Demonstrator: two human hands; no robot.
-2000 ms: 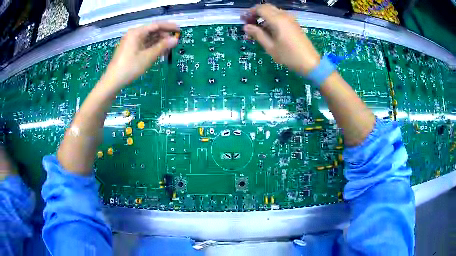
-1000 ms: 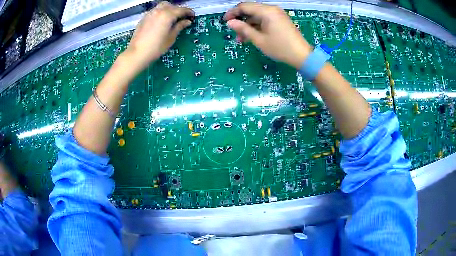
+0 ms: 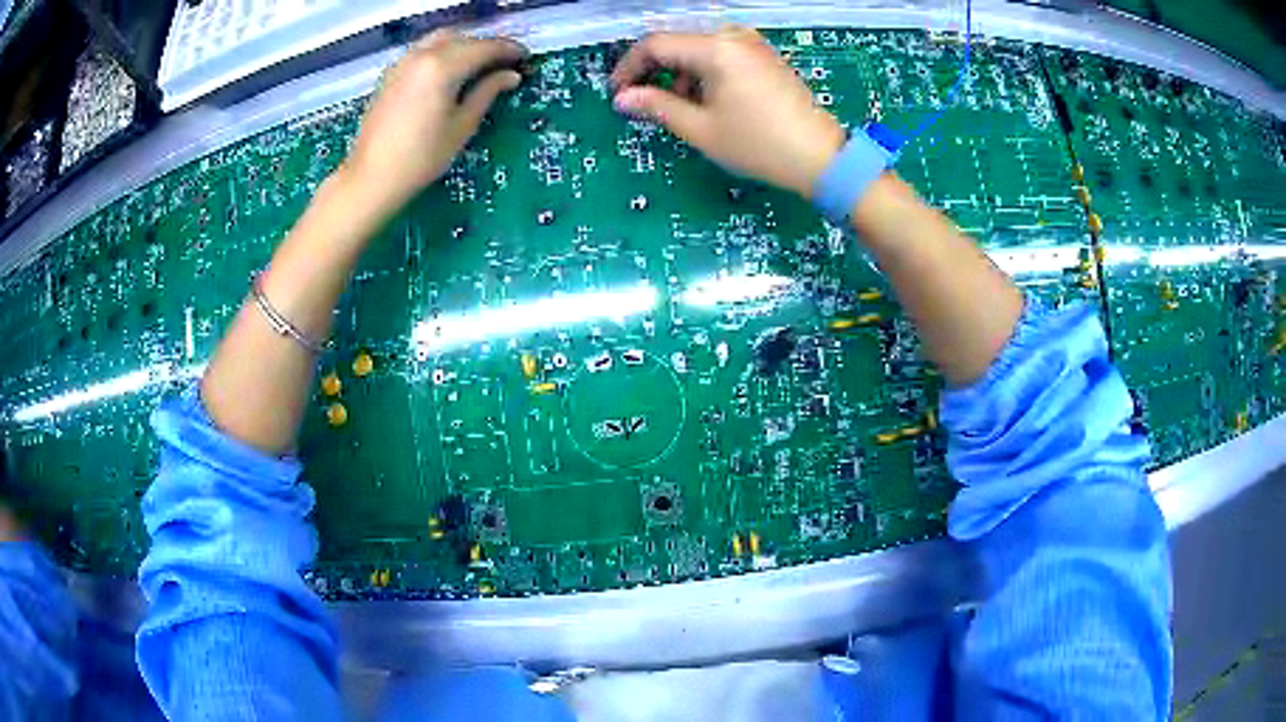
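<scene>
A large green printed circuit board (image 3: 536, 296) with white print and small soldered parts spans the bench. My left hand (image 3: 435, 102) is over its far edge, thumb and fingers brought close together near small dark parts. Whether it pinches a part is too small to tell. My right hand (image 3: 719, 102) is just right of it, also at the far edge, with thumb and index finger curled close together at the board. Anything between those fingertips cannot be made out. Yellow disc components (image 3: 363, 364) stand on the board beside my left forearm.
A blue wrist strap (image 3: 852, 172) with a thin blue cord is on my right wrist. A white component tray (image 3: 261, 43) and dark component bins (image 3: 99, 106) lie behind the board's rail. Another person's blue sleeve (image 3: 31, 614) shows at the lower left.
Both hands moved from apart above the board to closer together at its far edge. The view has shifted, and the yellow heap at the upper right has left the picture.
</scene>
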